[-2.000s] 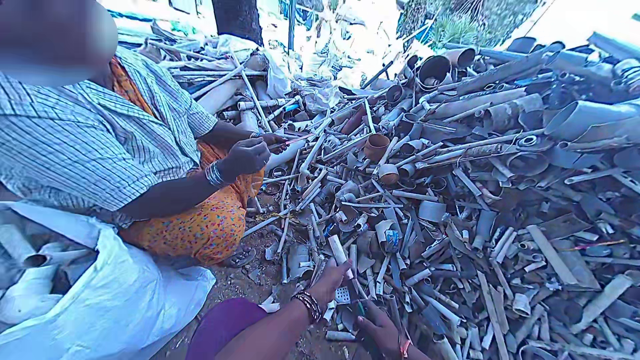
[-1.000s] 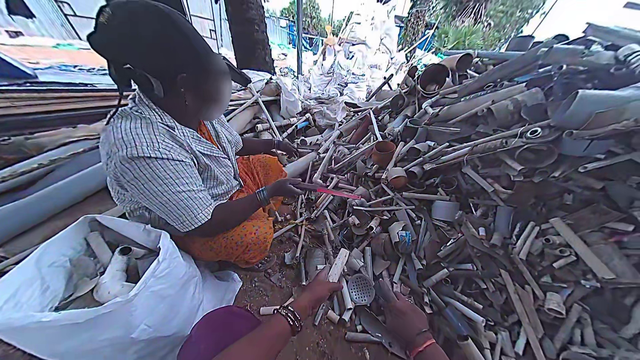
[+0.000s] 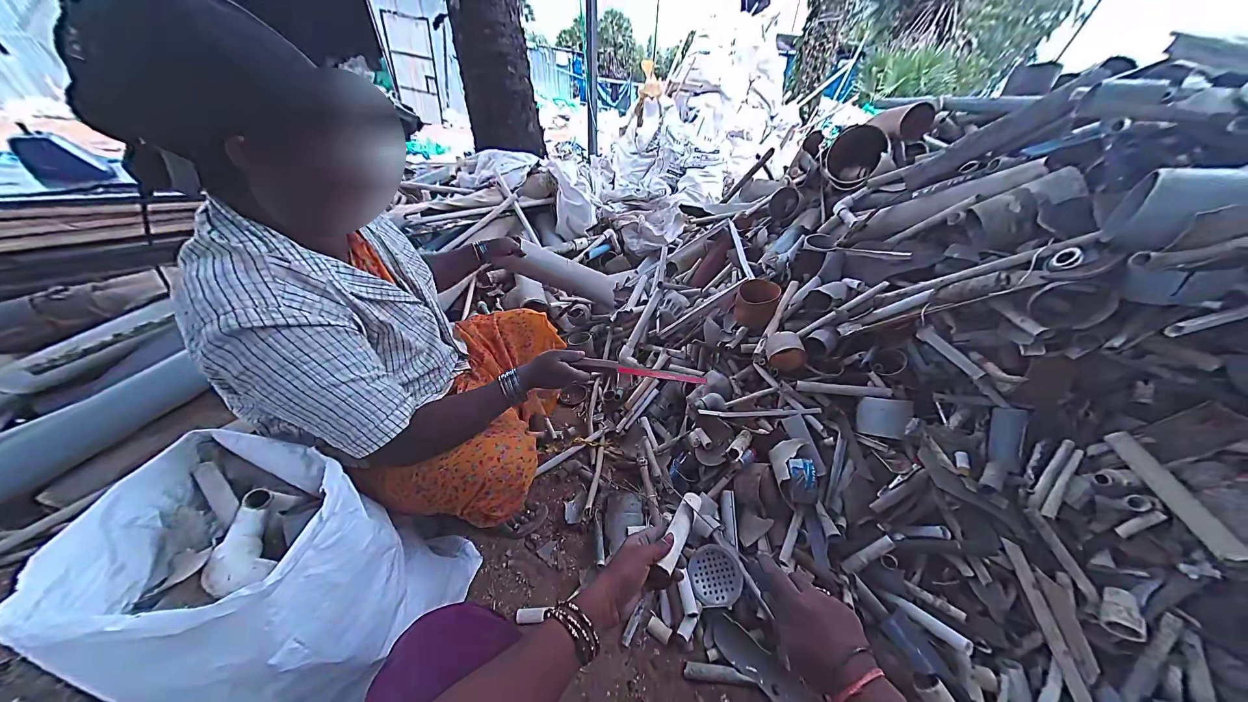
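My left hand point(image 3: 634, 575) is closed around a short white plastic pipe piece point(image 3: 680, 531), tilted upward, at the lower middle. To its right, my right hand point(image 3: 814, 629) is closed on a thin, dark, long tool point(image 3: 746, 575); its exact kind is unclear, and the palm hides its grip end. Between the hands, a round grey perforated drain cover point(image 3: 715, 575) lies on the scrap. A broad flat grey piece point(image 3: 746, 655) lies just below the right hand's fingers. Around them spreads a heap of cut plastic pipes and fittings point(image 3: 882, 417).
A co-worker sits at left, one hand on a wide pale pipe point(image 3: 561, 273), the other holding a long tool with a red part point(image 3: 653, 373). A white sack point(image 3: 322, 585) of fittings stands at lower left. Long pipes point(image 3: 107, 419) lie behind it; a tree trunk point(image 3: 495, 78) stands beyond.
The co-worker's hands were close together two seconds ago; now they are apart, the farther one on a wide pipe. The view has shifted. My hands remain low over the heap.
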